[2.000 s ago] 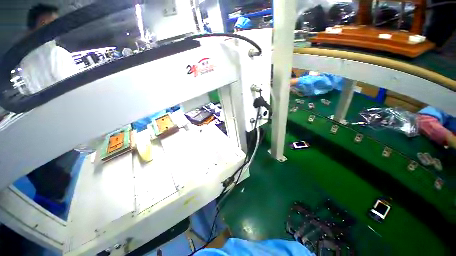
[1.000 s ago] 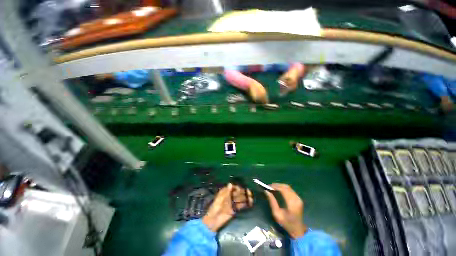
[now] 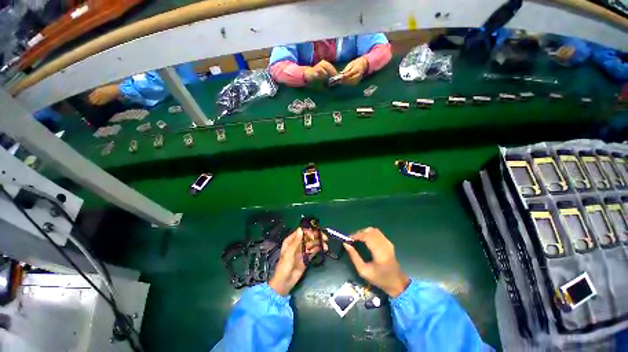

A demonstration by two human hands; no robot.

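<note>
My left hand (image 3: 295,256) holds a black open frame (image 3: 313,240) upright over the green bench. My right hand (image 3: 375,258) holds a thin, pale, pencil-like tool (image 3: 338,236), its tip close to or at the frame's right edge; contact is hard to tell. A loose pile of black frames (image 3: 249,256) lies just left of my left hand. A display assembly with a white rectangle (image 3: 344,298) lies on the bench below and between my hands, with a small round part at its right end.
Three screen units, one in the middle (image 3: 312,180), lie on the green conveyor (image 3: 255,176). Stacked trays with rimmed housings (image 3: 547,230) stand at right, a display assembly (image 3: 578,291) on them. A white machine (image 3: 65,302) is at left. Across the belt a person's hands (image 3: 337,72) work beside plastic bags.
The view has shifted, showing more of the tray stack and the person opposite. The pale tool in my right hand is now closer to the frame in my left hand.
</note>
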